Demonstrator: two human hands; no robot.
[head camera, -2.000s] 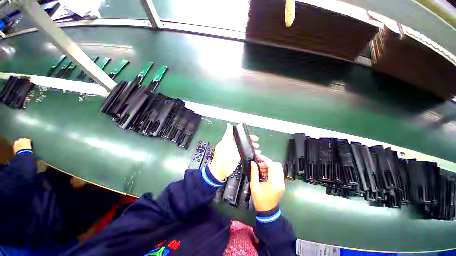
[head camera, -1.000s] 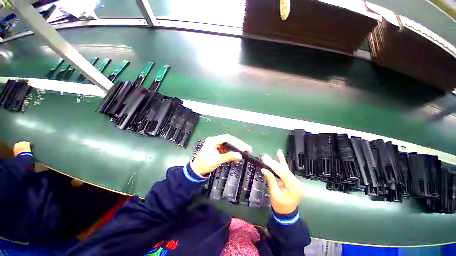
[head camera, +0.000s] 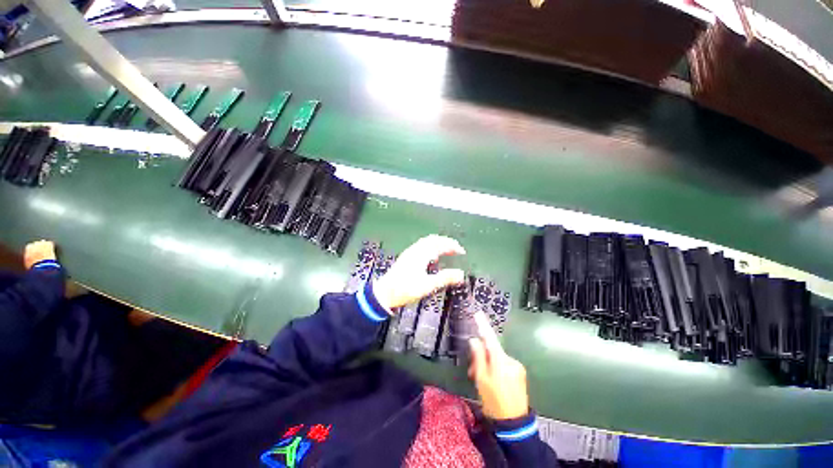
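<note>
Assembled remote controls (head camera: 426, 324) with small pale buttons lie in a row in front of me. My left hand (head camera: 416, 272) is over the top of the row, its thumb and index finger apart, holding nothing. My right hand (head camera: 499, 375) is at the row's lower right, fingertips touching a blurred black remote; whether it grips it is unclear. Front shells (head camera: 274, 187) are piled left of the row. Plain back covers (head camera: 639, 283) lie overlapping at right along the white strip.
Green circuit boards (head camera: 275, 108) lie beyond the white strip (head camera: 438, 194) on the green bench. A slanting metal post (head camera: 114, 73) stands at left. Another person's hand (head camera: 39, 252) is at the left bench edge. A blue bin (head camera: 676, 453) is below the bench at right. Brown cardboard (head camera: 585, 35) is beyond.
The black piece held between both hands has come down to the row. My left hand has let go and opened. My right hand has moved down and slightly left.
</note>
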